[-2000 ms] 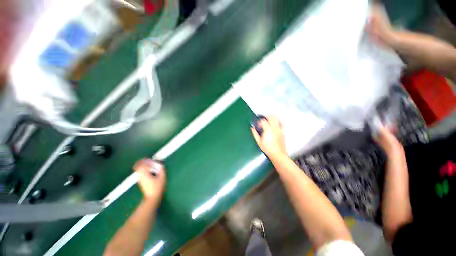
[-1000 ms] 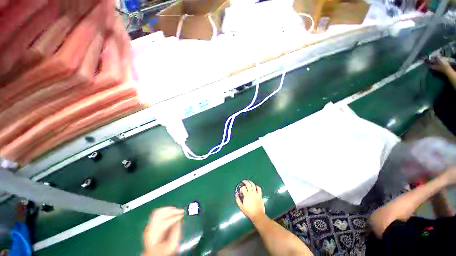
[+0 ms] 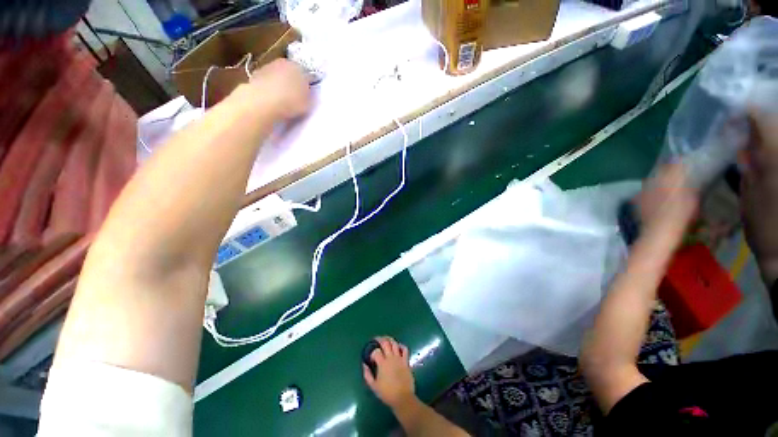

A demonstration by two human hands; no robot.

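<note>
My left hand [image 3: 283, 92] is raised over the white shelf, beside an open carton and a pale, crumpled bag. It is blurred, and I cannot tell whether it holds anything. My right hand [image 3: 392, 370] rests low on the green bench [image 3: 341, 341] with its fingers around a black round part [image 3: 370, 356]. A second round part [image 3: 290, 398], dark-rimmed with a white face, lies loose on the bench to the left of my right hand.
White sheets [image 3: 529, 273] cover the bench on the right. A neighbouring person's arms [image 3: 635, 282] hold clear plastic [image 3: 717, 111] there. White cables [image 3: 317, 265] hang from the shelf's power strip [image 3: 256, 230]. An open carton [image 3: 230, 64], a red stool [image 3: 699, 290] and a pink stack [image 3: 51, 154] also show.
My left hand has left the bench beside the white-faced part and reached up to the shelf. My right hand remains on its black part. The neighbour's arms and clear plastic have moved up.
</note>
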